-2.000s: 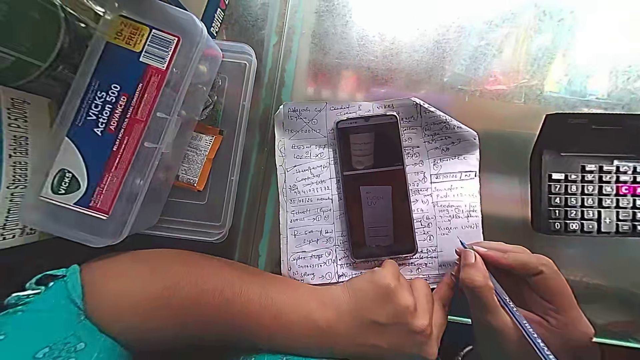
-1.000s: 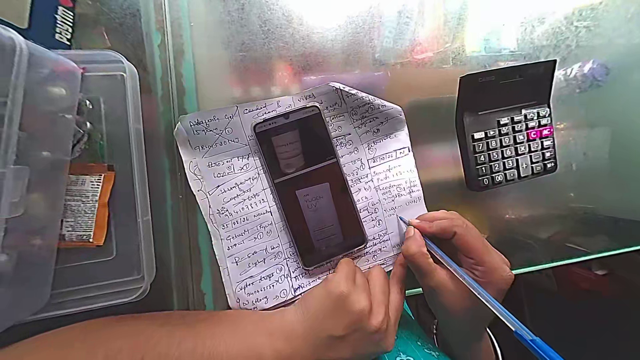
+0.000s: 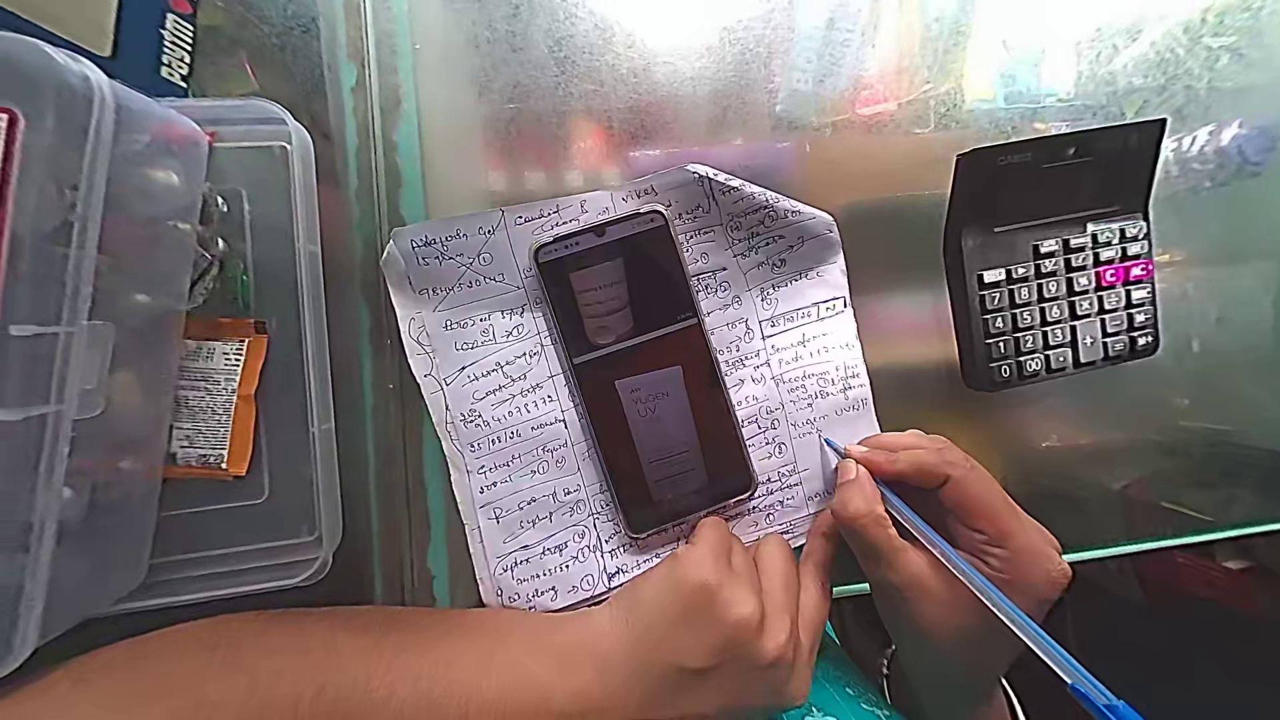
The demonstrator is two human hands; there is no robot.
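Observation:
A creased sheet of paper (image 3: 520, 450), covered in handwriting, lies on a glass counter. On it rests a smartphone (image 3: 650, 390) whose screen displays pictures of a jar and a carton. My left hand (image 3: 720, 610) lies over the paper's lower edge, fingers curled beside the phone's bottom end; whether it grips anything is hidden. A blue ballpoint pen (image 3: 960, 560) is pinched in my right hand (image 3: 930, 510), its tip at the writing in the right-hand column.
To the right is a black desk calculator (image 3: 1060, 270). Clear plastic boxes (image 3: 300, 350) stand at the left, with an orange-edged packet (image 3: 215, 400) in one. A dark blue printed box (image 3: 130, 40) sits at the top left. The glass counter's edge (image 3: 1170, 543) runs at the lower right.
The view has shifted, showing more of the calculator and less of the plastic boxes. My right hand still holds the pen at the paper's right column.

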